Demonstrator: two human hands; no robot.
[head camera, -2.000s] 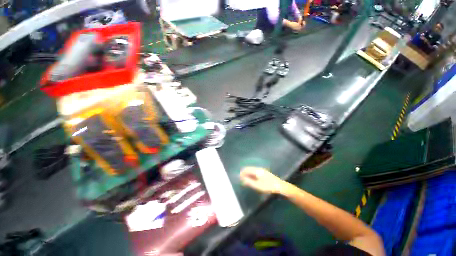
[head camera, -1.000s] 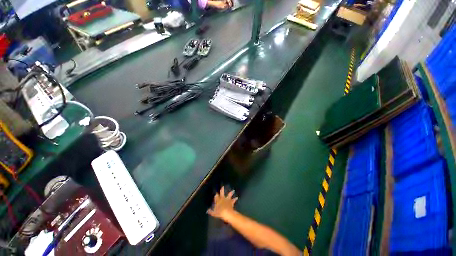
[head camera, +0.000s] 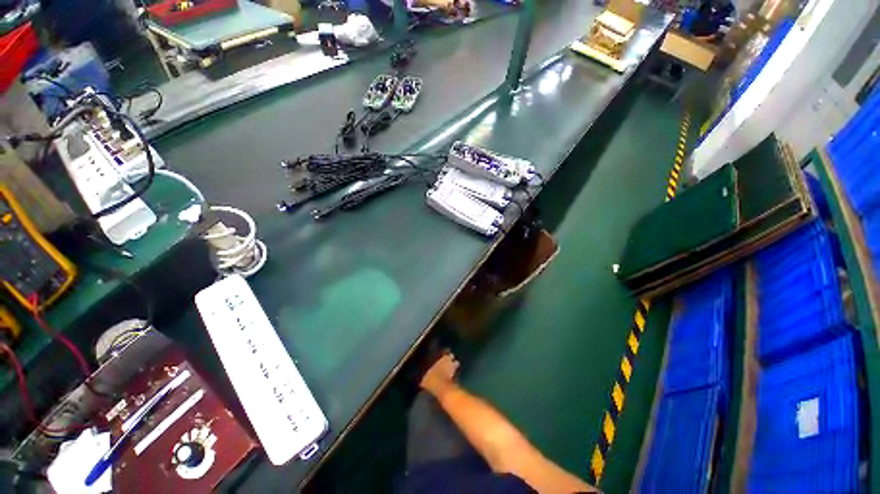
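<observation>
My right hand (head camera: 440, 372) is low beside the bench's front edge, over my leg; it is small, its fingers look curled, and I cannot tell if it holds anything. My left hand is out of the picture. Nearest on the bench lies a long white power strip (head camera: 261, 370) with no plugs in it. Left of it is the dark red tester panel (head camera: 232, 432) with a black knob (head camera: 192, 454), a blue pen (head camera: 125, 439) and a white paper slip (head camera: 80, 465).
Grey units (head camera: 471, 204) lie at the bench's front edge, with black cords (head camera: 338, 177) behind them. Two open units (head camera: 406, 94) lie farther back. A second strip (head camera: 96, 174), coiled white cable (head camera: 234, 253) and yellow meter (head camera: 29, 253) are left. Blue crates (head camera: 796, 415) stand right; a brown box (head camera: 529, 265) is below the bench.
The view has swung right and down from the meters and red bin to the bench edge and floor. My right hand has gone from above the bench to beside it; its spread fingers have drawn in.
</observation>
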